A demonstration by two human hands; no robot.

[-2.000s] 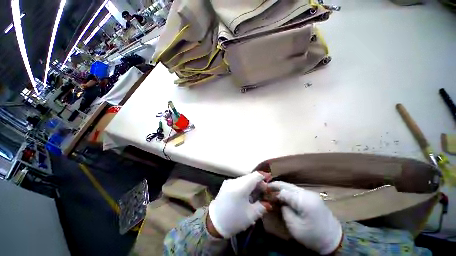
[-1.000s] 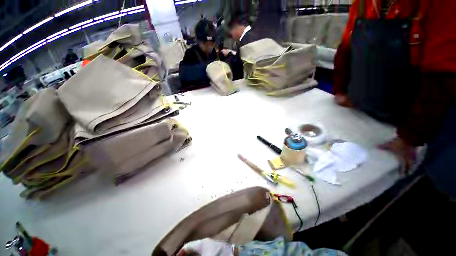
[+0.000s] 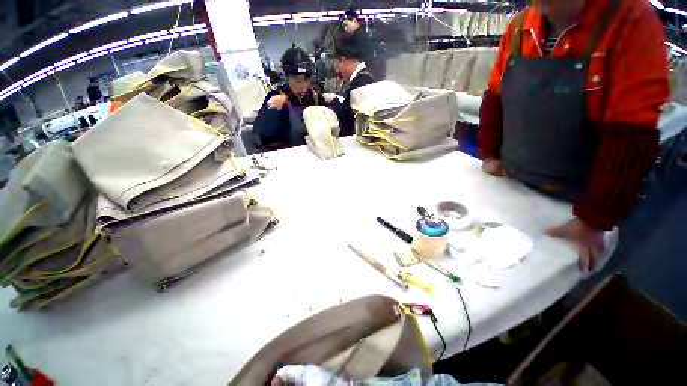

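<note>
The taupe bag body [image 3: 331, 332] lies at the table's near edge, its mouth open and its curved rim standing up, with a yellow edge at its right end. My right hand [image 3: 305, 374], in a white glove, shows only as a strip at the bottom edge, by the near side of the bag. Its fingers are mostly cut off, so its grip cannot be told. Part of my patterned sleeve is beside it. My left hand is out of the picture.
Stacked taupe bag bodies [image 3: 181, 234] stand left, more [image 3: 410, 124] at the back. Right of centre are a wooden-handled tool [image 3: 369, 260], black marker [image 3: 394, 229], pot [image 3: 430, 240], tape roll [image 3: 453, 211], white cloth [image 3: 501, 247] and red-handled snips [image 3: 416, 308]. A person in red [image 3: 557, 113] stands right.
The view has swung up and right from the hands. My left hand has left the picture and my right is mostly cut off. The person in red now shows more fully.
</note>
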